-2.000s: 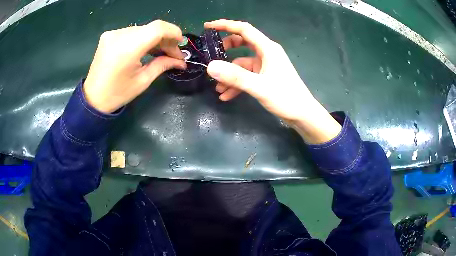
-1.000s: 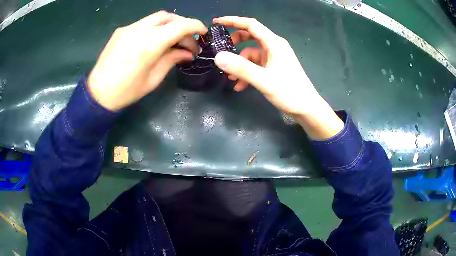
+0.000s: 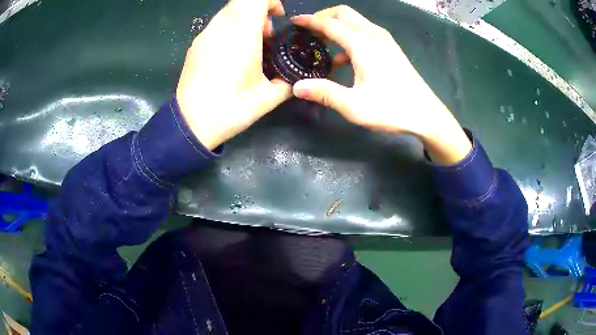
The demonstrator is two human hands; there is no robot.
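A round black lamp unit is held between my two hands at the top centre, above the green bench. Its face, with a ring of pale marks and small components, is turned up and to the right. My left hand grips its left side, with the fingertips at the top partly cut off by the picture's edge. My right hand grips its right side, with the thumb at the lower rim. The back of the unit is hidden by my left hand; no wires can be made out.
The dark-green bench has a small yellowish scrap near its front edge. A pale edge rail curves along the far right. Clear plastic lies at the right edge. Blue stools stand below on both sides.
The two black halves, apart before with a white wire between them, now appear together as one unit. Its face has turned upward. My left hand has moved right and wrapped around it.
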